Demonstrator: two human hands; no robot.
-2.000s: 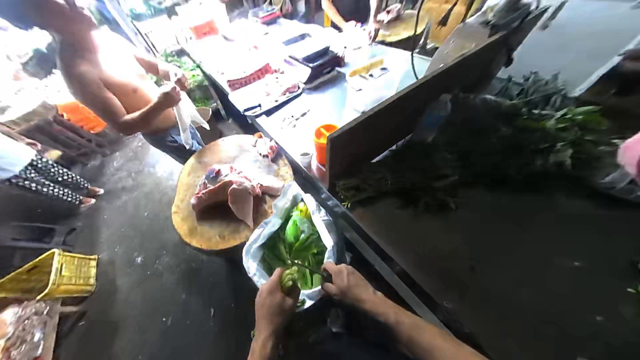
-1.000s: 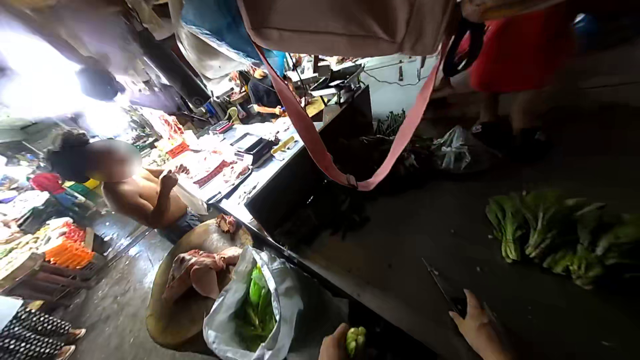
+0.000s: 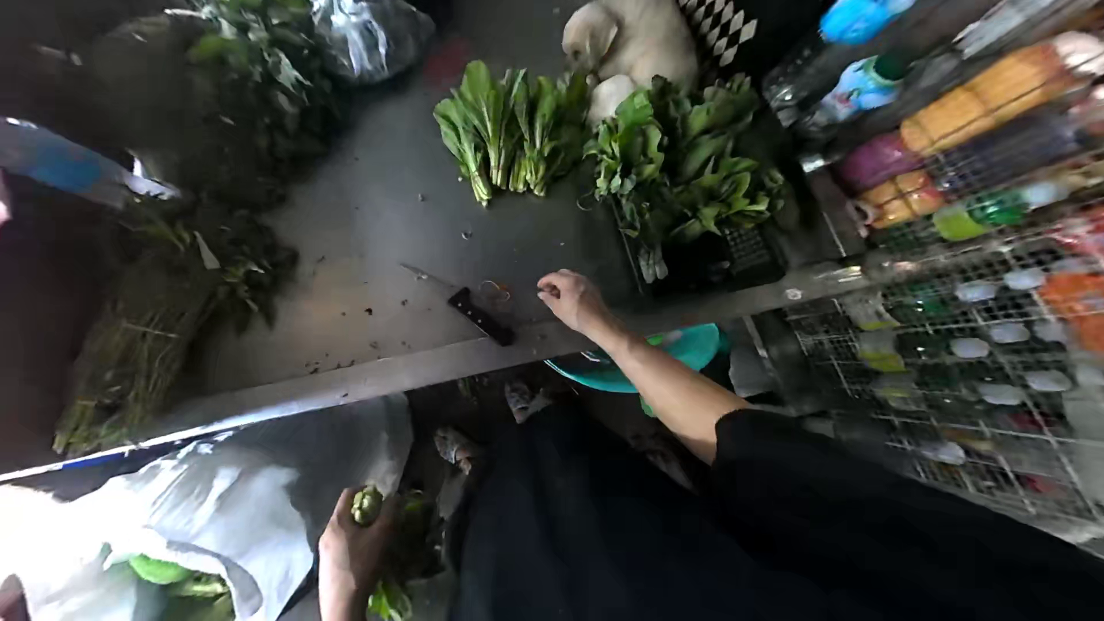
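My left hand (image 3: pixel 352 543) grips a bunch of leafy greens by its cut stems (image 3: pixel 366 505), low beside a white plastic bag (image 3: pixel 250 492) that holds more greens. My right hand (image 3: pixel 571 297) hovers over the front of the dark metal table (image 3: pixel 388 198), fingers curled together; whether something small is between them I cannot tell. A kitchen knife with a black handle (image 3: pixel 479 316) lies on the table left of this hand, touching nothing of it, and a rubber band (image 3: pixel 496 291) seems to lie between them. Green leafy bunches (image 3: pixel 511 129) rest farther back.
A black crate (image 3: pixel 755 250) with leafy greens (image 3: pixel 690 172) stands at the table's right. Behind it lies a pale-furred animal (image 3: pixel 651 39). Wire racks of bottles (image 3: pixel 966 345) fill the right side. Herb bundles (image 3: pixel 147 310) lie at left, and a teal basin (image 3: pixel 690 349) sits below the edge.
The view has swung far to the right. One second ago the knife was at my right hand; now it lies on the table, released. The stems are still in my left hand.
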